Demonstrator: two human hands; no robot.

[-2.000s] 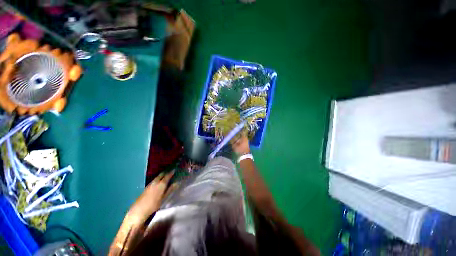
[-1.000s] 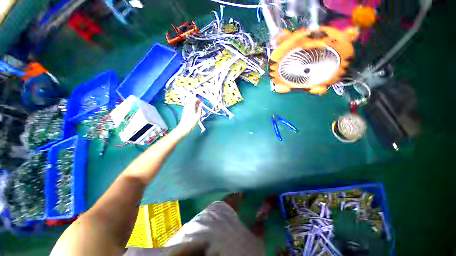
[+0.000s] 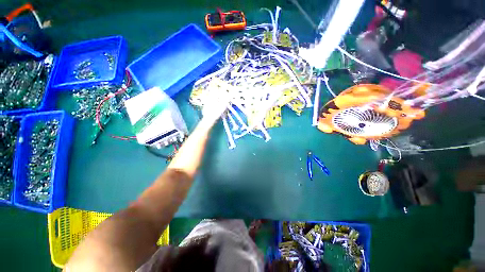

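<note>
A heap of wired circuit boards point(image 3: 279, 90), yellow-tan squares tangled with white wires, lies on the green bench point(image 3: 255, 180) in front of me. My left hand point(image 3: 215, 101) reaches into the left side of the heap; it is overexposed, so its fingers and any grip cannot be made out. My right hand is not in view. A blue bin point(image 3: 367, 239) with boards and white wires stands below the bench's near edge at right, cut off by the frame's lower edge.
Blue-handled cutters point(image 3: 317, 166), an orange fan point(image 3: 367, 119) and a round spool point(image 3: 374, 183) are at right. A white box point(image 3: 155, 118), an empty blue tray point(image 3: 175, 58) and filled trays point(image 3: 41, 159) are at left. An orange meter point(image 3: 225, 20) lies behind; a yellow basket point(image 3: 80, 231) is below.
Two seconds ago a hand was at the blue bin; since one second ago my left hand has stayed at the heap's left side. The camera view has shifted, with the bench edge now lower.
</note>
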